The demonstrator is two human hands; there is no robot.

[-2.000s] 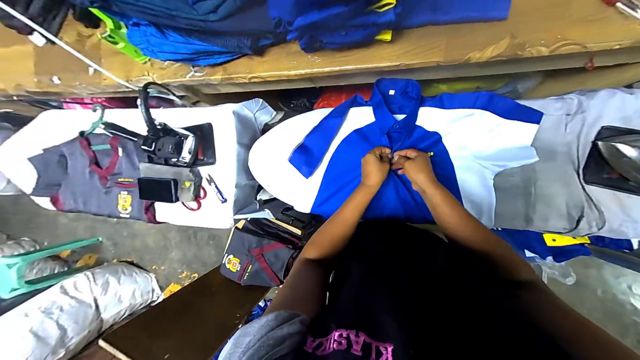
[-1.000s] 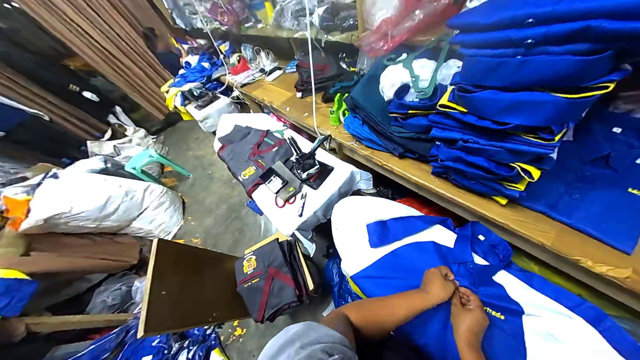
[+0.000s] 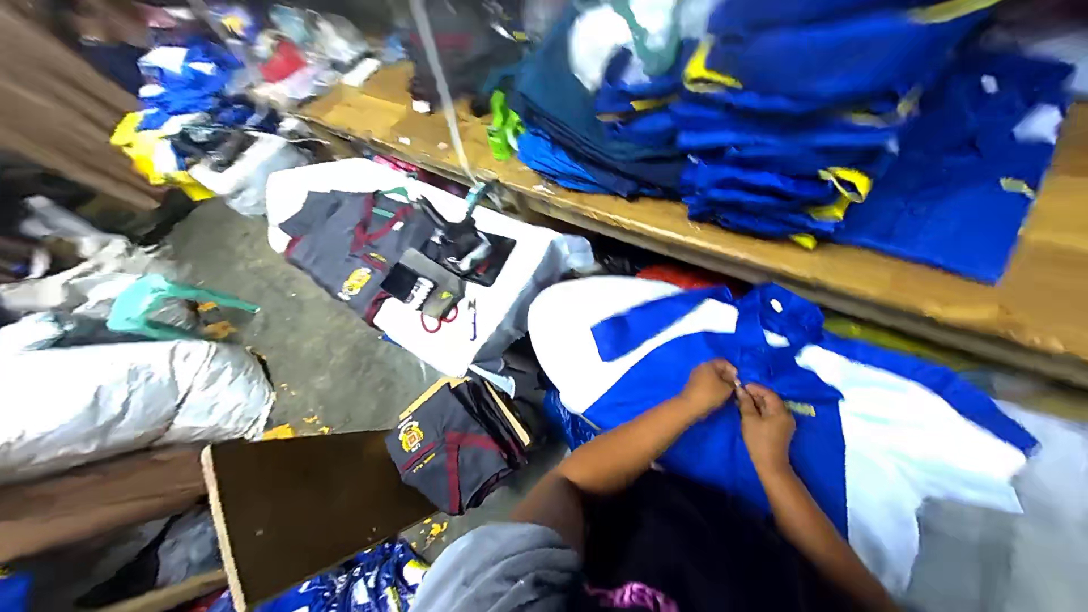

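A blue shirt lies spread, collar toward the shelf, on a white ironing board. Over its front placket, below the collar, my left hand and my right hand meet at the fingertips. Both pinch the placket edge; whether a button is between the fingers is too small to tell. Small yellow lettering shows on the shirt beside my right hand. On another white board stand a dark clothes iron, a grey shirt with maroon trim, red-handled scissors and a pen.
Stacked blue garments fill the wooden shelf beyond the boards. Folded grey-maroon shirts rest by a brown wooden panel at my left. Farther left are a large white sack and a green plastic stool on the concrete floor.
The view has swung left since two seconds ago, showing the shelf stacks and floor. Both hands stay together at the blue shirt's placket.
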